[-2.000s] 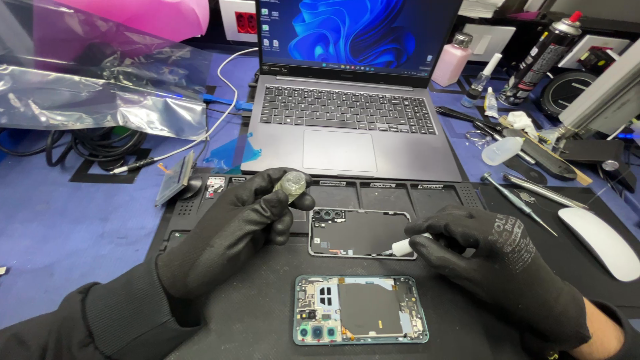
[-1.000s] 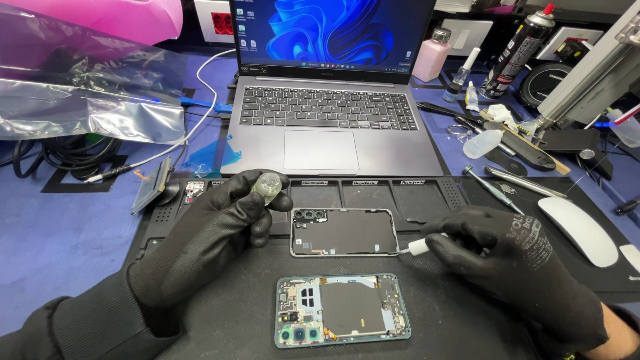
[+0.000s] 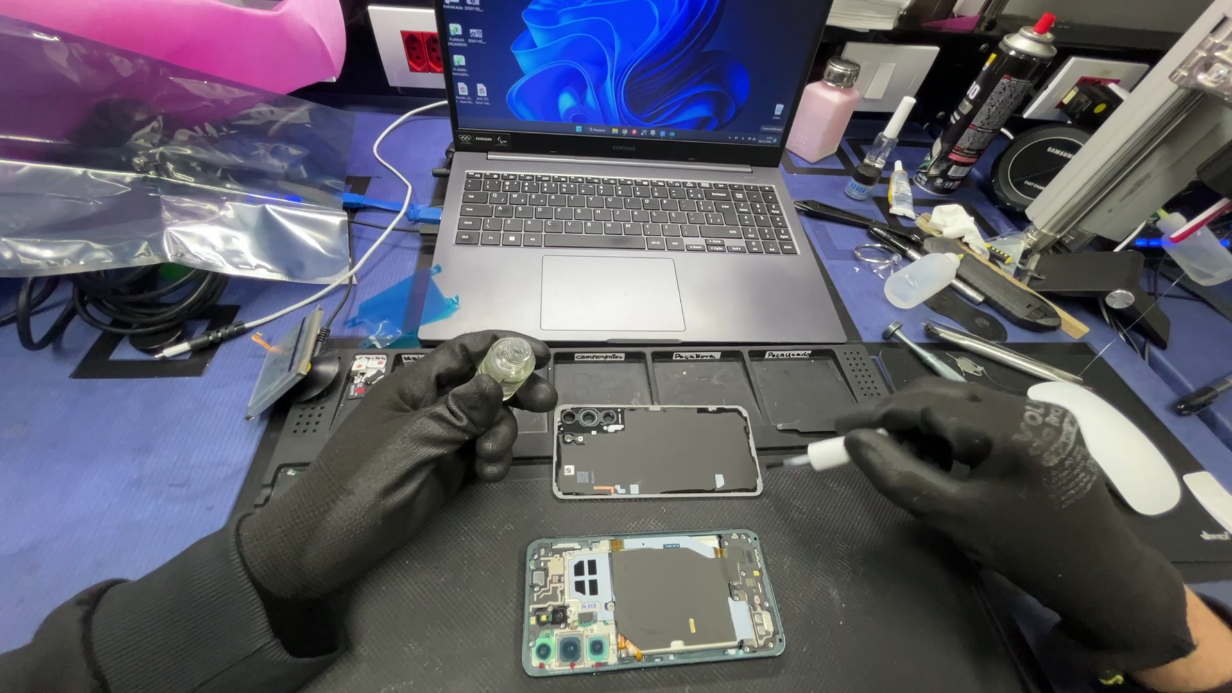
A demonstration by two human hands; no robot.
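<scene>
Both hands wear black gloves. My left hand [image 3: 423, 433] grips a small clear glass bottle [image 3: 507, 367] with its neck up, above the left end of the phone back cover. Between the fingers of my right hand [image 3: 972, 472] is a white brush cap [image 3: 828, 453], its thin dark tip pointing left, just off the right edge of the cover. That phone back cover [image 3: 664, 448] lies with its inner side up on the black work mat. Nearer to me lies an opened smartphone [image 3: 674, 597], its inner parts and three camera modules showing.
An open laptop [image 3: 616, 289] stands behind the mat's parts compartments [image 3: 698, 380]. At right lie a white mouse [image 3: 1107, 448], a screwdriver [image 3: 924, 348], tweezers [image 3: 1001, 351] and a squeeze bottle [image 3: 921, 279]. A spray can [image 3: 987, 106] stands farther back. Cables and a silvery bag [image 3: 173, 183] are at left.
My right hand with the brush cap has moved from over the back cover's right end to just right of it. The bottle stays in my left hand.
</scene>
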